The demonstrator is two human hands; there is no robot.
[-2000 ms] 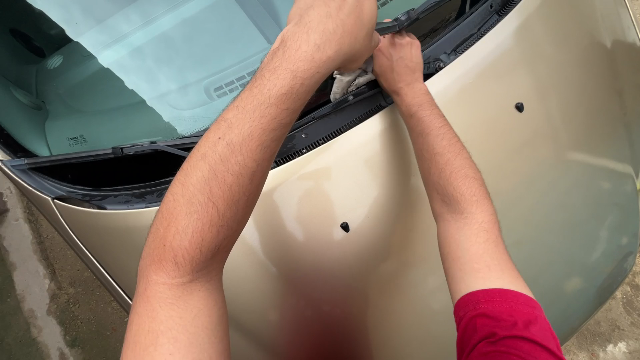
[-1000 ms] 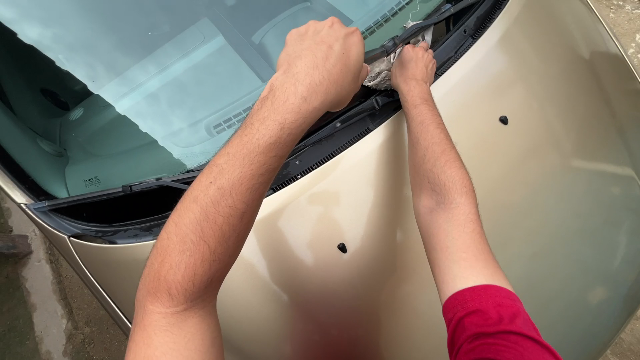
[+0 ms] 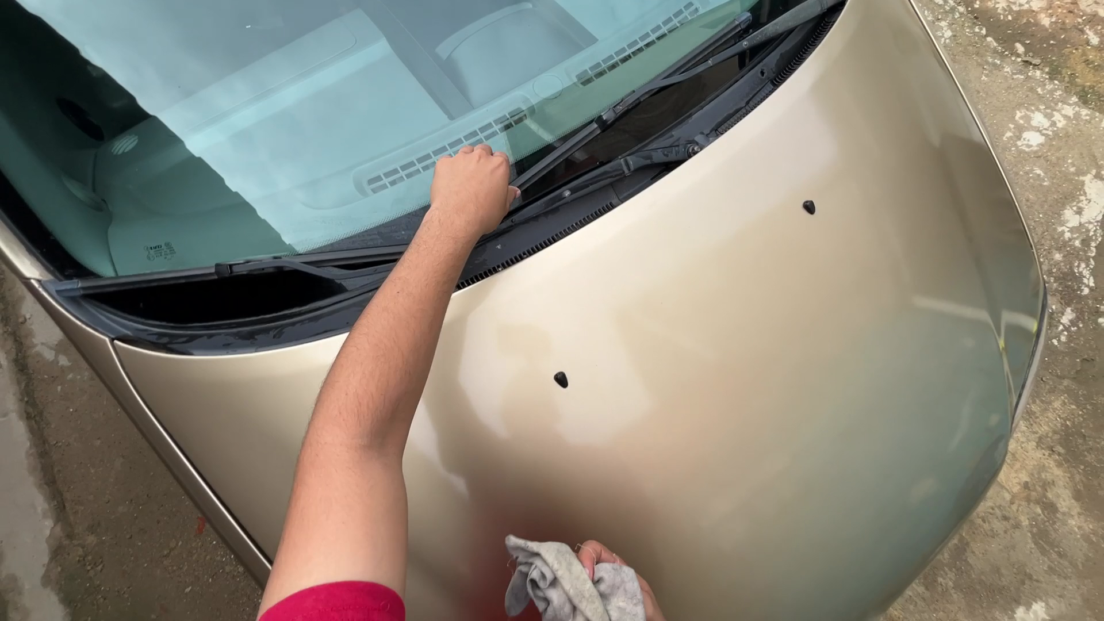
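Note:
My left hand [image 3: 473, 190] is closed at the lower end of a black windshield wiper blade [image 3: 573, 142], over the base of the windshield. Its thumb side faces the blade, and the fingers hide the blade's tip. At the bottom edge of the view, my right hand [image 3: 647, 595] holds a crumpled grey cloth [image 3: 573, 582] above the car's beige hood [image 3: 690, 345]; part of this hand is hidden or out of view. The wiper arm [image 3: 750, 43] reaches the blade from the upper right.
A second wiper [image 3: 276, 263] lies along the glass at left, beside the black cowl [image 3: 552, 228]. Two small black washer nozzles [image 3: 561, 379] stand on the hood. Dashboard vents show through the windshield [image 3: 285, 129]. Rough concrete ground [image 3: 1061, 172] borders the car.
My right hand has moved with the cloth from beside the wiper down to the bottom of the view. My left hand has come lower, to the blade's lower end.

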